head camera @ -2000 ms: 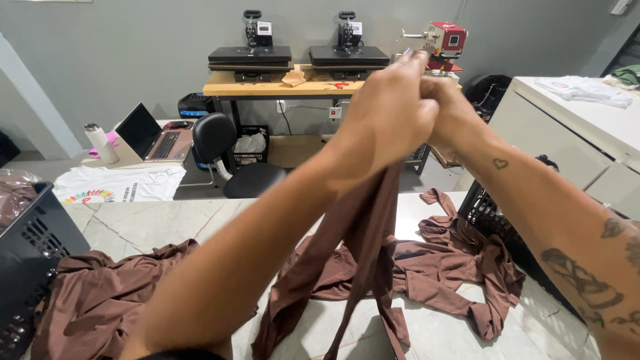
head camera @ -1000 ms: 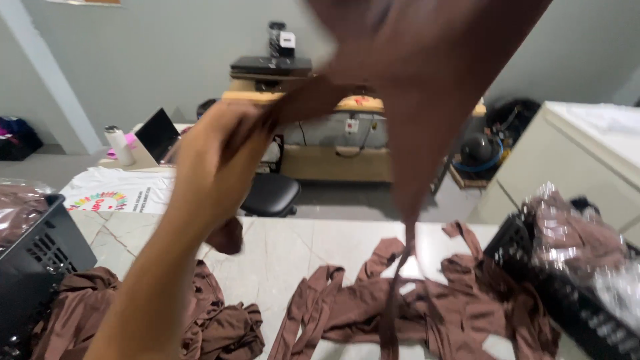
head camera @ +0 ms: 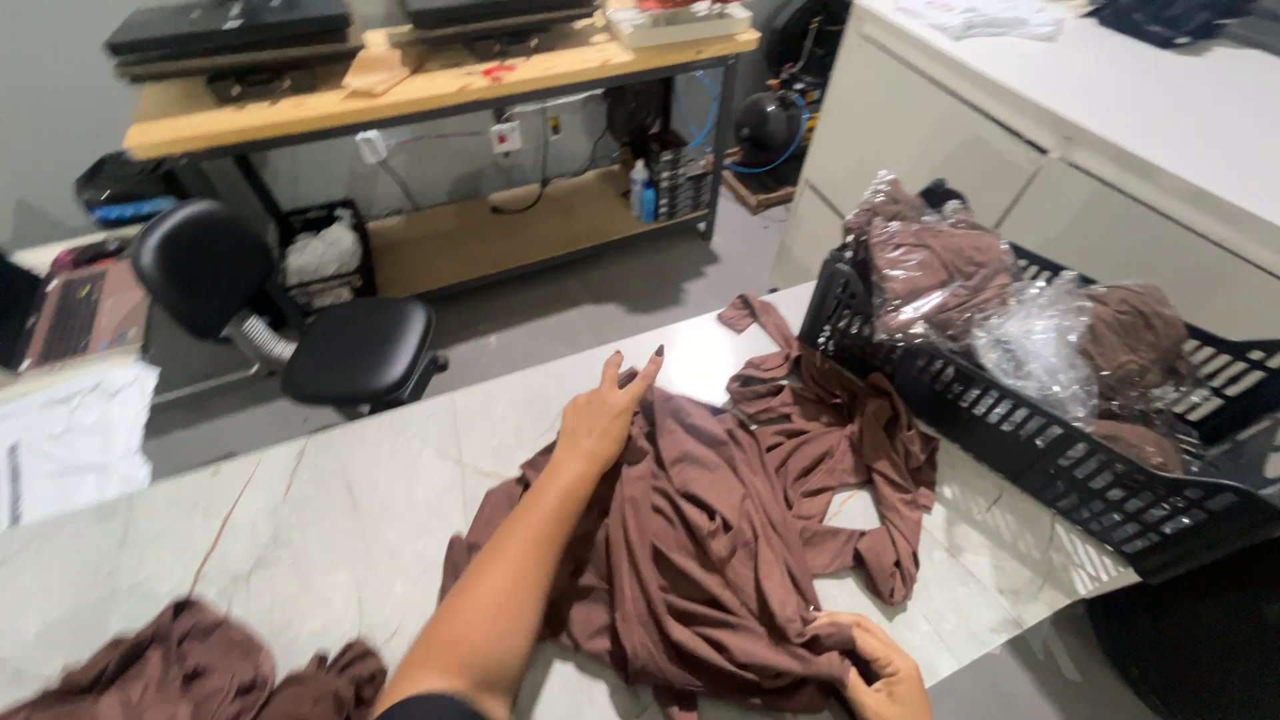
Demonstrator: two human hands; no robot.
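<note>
A brown stretchy fabric garment (head camera: 700,530) lies bunched on the marble-patterned table (head camera: 380,500). My left hand (head camera: 605,415) is at its far left edge, with two fingers raised and spread; whether the others hold the cloth cannot be told. At the near right edge my right hand (head camera: 870,665) pinches the garment between thumb and fingers. More brown cloth with long straps (head camera: 880,460) lies beyond it, beside the black basket. Another brown fabric pile (head camera: 160,670) rests at the table's near left.
A black plastic basket (head camera: 1060,460) on the right of the table holds brown garments in clear plastic bags (head camera: 940,270). Beyond the table stand a black swivel chair (head camera: 355,350), a wooden workbench (head camera: 440,90) with black presses, and a white cabinet (head camera: 900,130). A laptop (head camera: 80,310) is at far left.
The brown garment, held up in the air a second ago, now lies on the table. Both hands have come down with it. The view has turned down and to the right.
</note>
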